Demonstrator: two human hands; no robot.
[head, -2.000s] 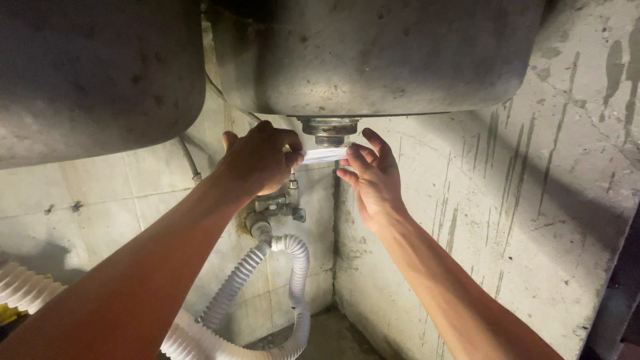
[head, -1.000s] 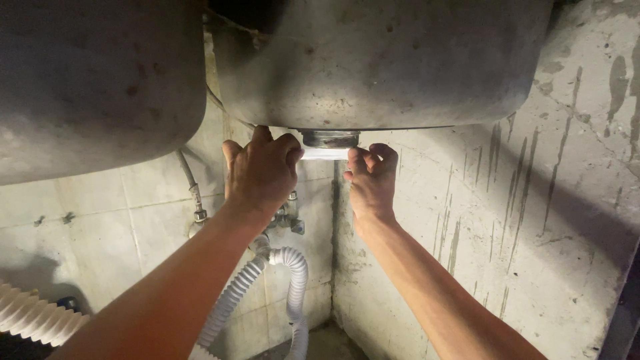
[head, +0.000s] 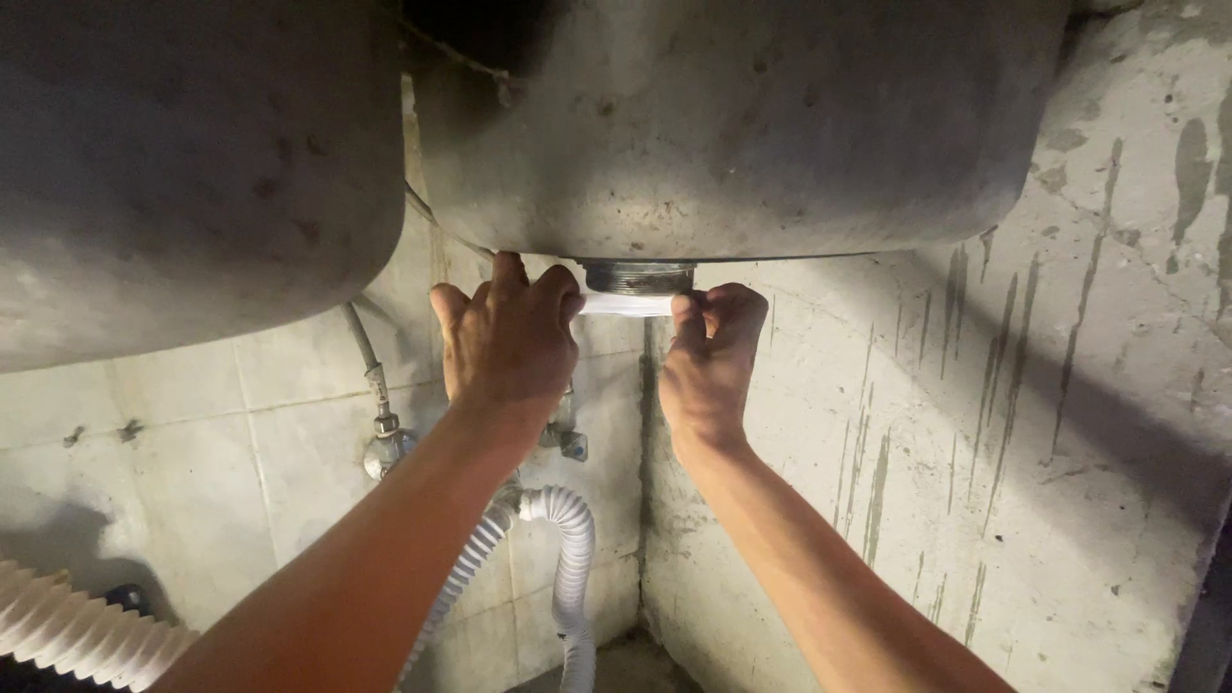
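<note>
Under the right-hand sink basin (head: 731, 144), a threaded metal drain outlet (head: 639, 277) points down. Just below it is a white band-like piece (head: 628, 305), which looks like thin tape or a plastic ring; which one I cannot tell. My left hand (head: 510, 337) grips its left end with the fingers curled, and my right hand (head: 714, 361) pinches its right end between thumb and fingers. Its upper edge lies against or close under the threads. The fingertips of my left hand are partly hidden behind the hand.
A second metal basin (head: 192, 173) hangs at the left. Below are a grey corrugated hose (head: 573, 549), a thicker white corrugated pipe (head: 87, 626), a braided supply hose (head: 363, 337) and a valve (head: 385, 452). A tiled wall (head: 173, 481) meets a stained concrete wall (head: 914, 433) at the corner.
My right hand has turned from a more open, spread pose to a closer pinch at the white piece. The view has shifted somewhat, with the basins lower in it.
</note>
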